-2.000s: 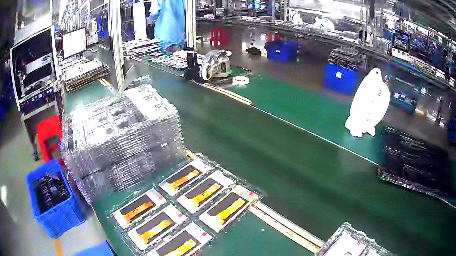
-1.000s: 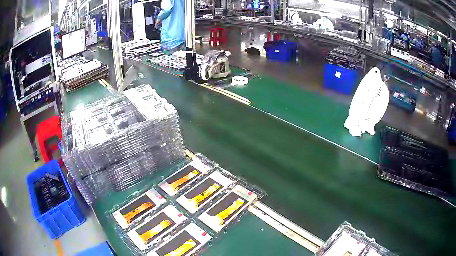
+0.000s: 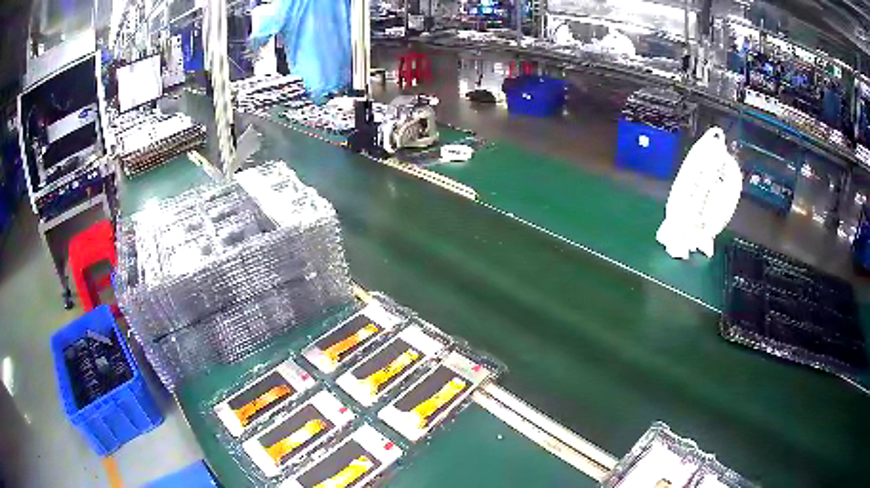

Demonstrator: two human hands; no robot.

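Neither of my hands is in view. A clear six-pocket tray lies flat on the green bench in the lower middle. It holds phone screens back side up in two rows, each with an orange flex cable on a dark and white back. The nearest screen is cut off by the bottom edge. A second clear tray with white contents shows partly at the bottom right, also cut off by the edge.
A tall stack of empty blister trays stands at left. A blue bin and red stool are on the floor. Across the conveyor belt are a white covered object, a black tray and a pale machine.
The blue-clothed person at the far end has shifted and leans further left than a second ago. The trays and screens have not moved.
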